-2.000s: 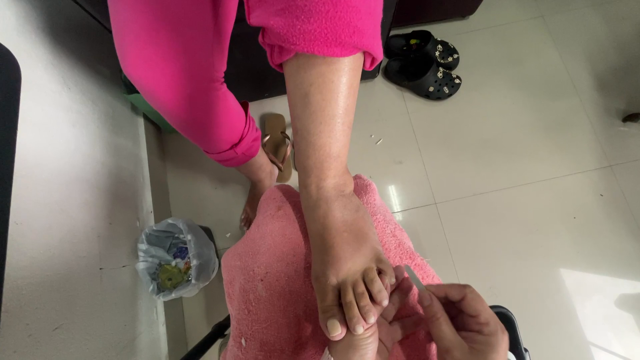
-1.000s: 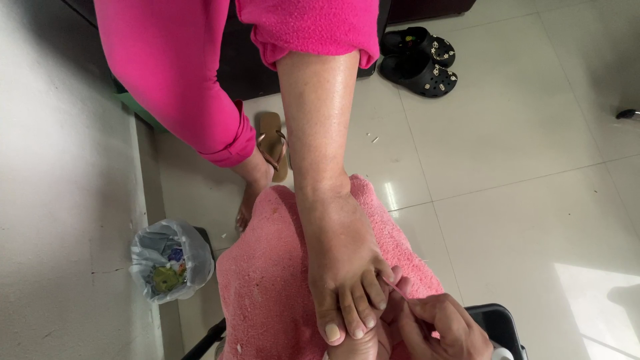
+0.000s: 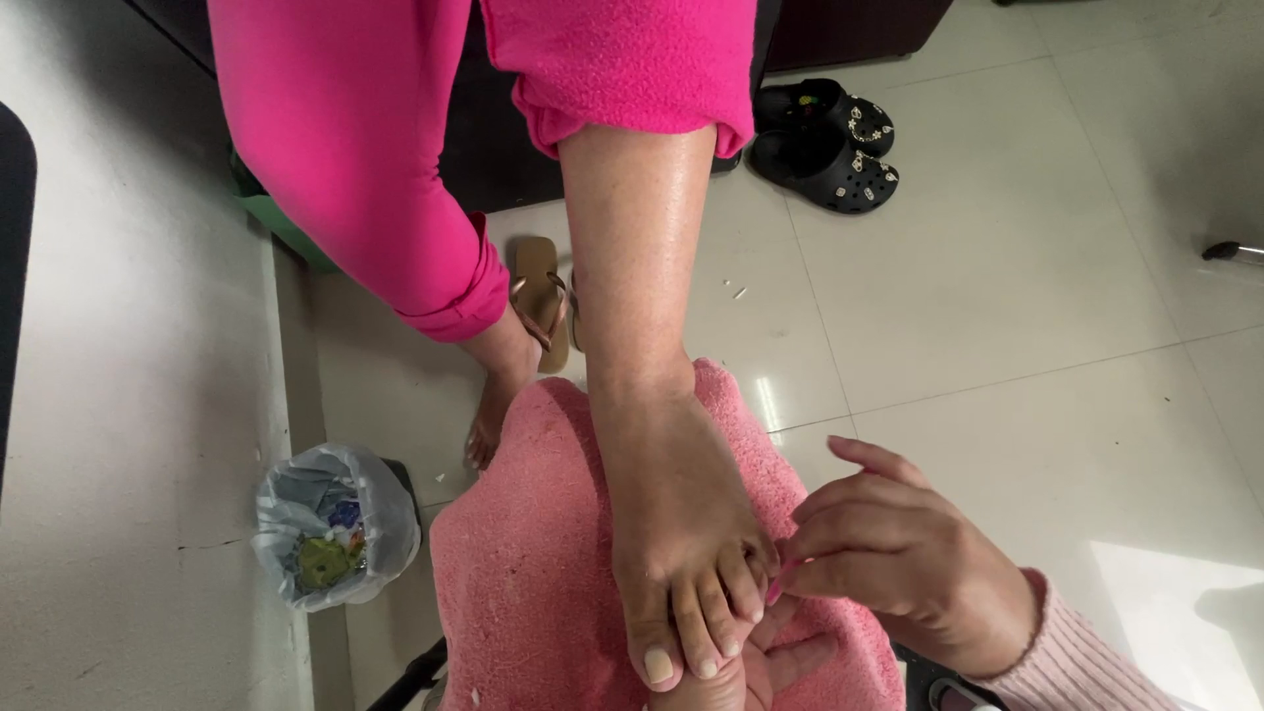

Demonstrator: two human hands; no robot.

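Another person's bare foot (image 3: 676, 494), toes toward me, rests over a pink towel (image 3: 523, 553). My left hand (image 3: 736, 681) is under the front of the foot and holds it by the toes, its fingers partly hidden. My right hand (image 3: 899, 558) comes in from the right and pinches a small pink tool (image 3: 775, 591) between thumb and finger, against the outer side of the little toe. Most of that tool is hidden by my fingers, so its kind cannot be told. The big toenail looks pale.
A lined waste bin (image 3: 395, 553) with rubbish stands at the left by the wall. The person's other foot (image 3: 504, 395) is beside a brown flip-flop (image 3: 538, 296). Black clogs (image 3: 829, 158) lie on the tiled floor at the upper right. Small white bits (image 3: 739, 292) lie on the floor.
A slim pale tool was in my right hand two seconds ago; now a pink one shows there. My right hand has risen from the bottom edge, with more of it and the sleeve in view.
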